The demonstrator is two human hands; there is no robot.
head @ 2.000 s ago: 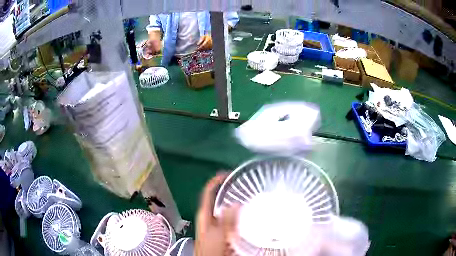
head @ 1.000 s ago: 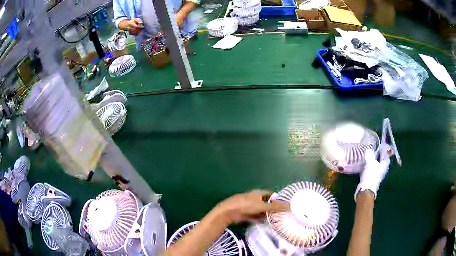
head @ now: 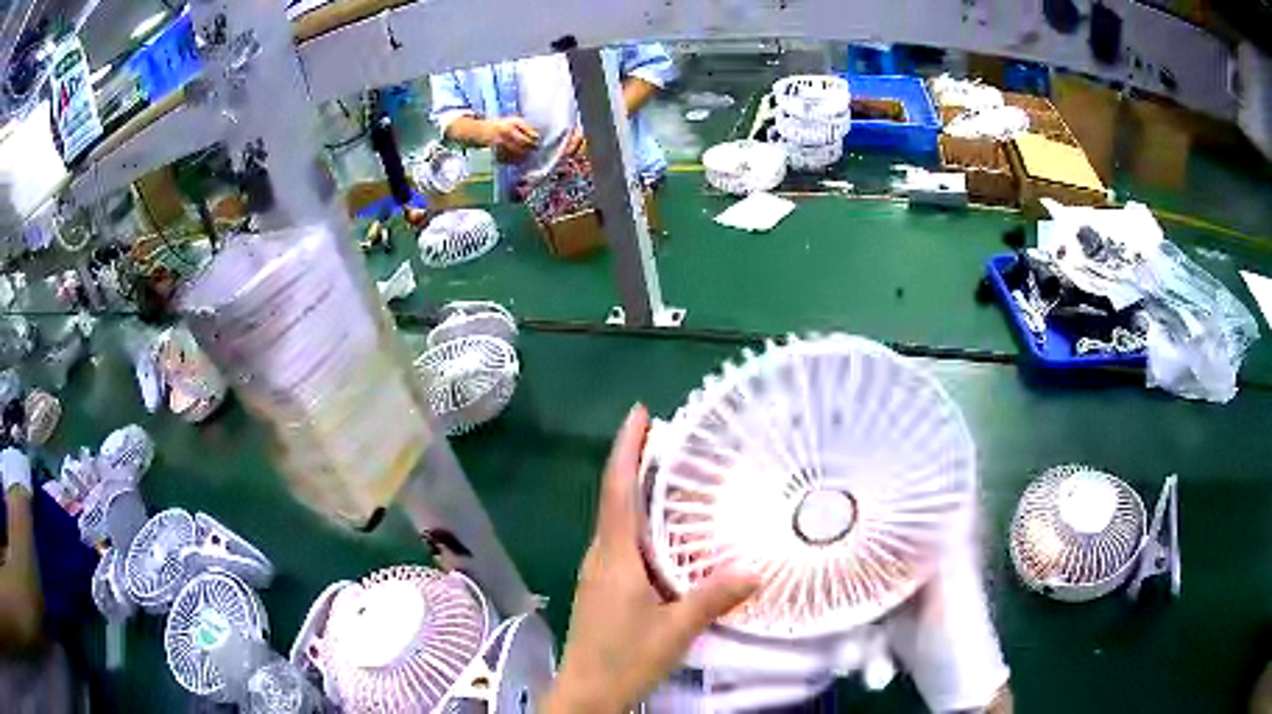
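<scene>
A white clip fan [head: 823, 488] is held up in front of me, its round front grille with the small centre disc facing me. My bare left hand [head: 642, 586] grips the fan's left edge, thumb on the grille. My right hand in a white glove [head: 951, 635] is at the fan's lower right, blurred and partly hidden behind it; its fingers seem to hold the fan from behind. Another clip fan [head: 1077, 533] lies on the green bench to the right, its clip open in a V.
More clip fans [head: 398, 644] stand at the lower left. A metal post with a document sleeve [head: 314, 370] rises at the left. A blue tray [head: 1025, 310] with cables and a plastic bag [head: 1193, 328] is at the right. A person [head: 523, 112] works opposite beside stacked grilles [head: 809, 123].
The gloved hand has let go of the fan at the right, which now rests on the bench. Both hands have come to another fan, now raised with its front grille towards me.
</scene>
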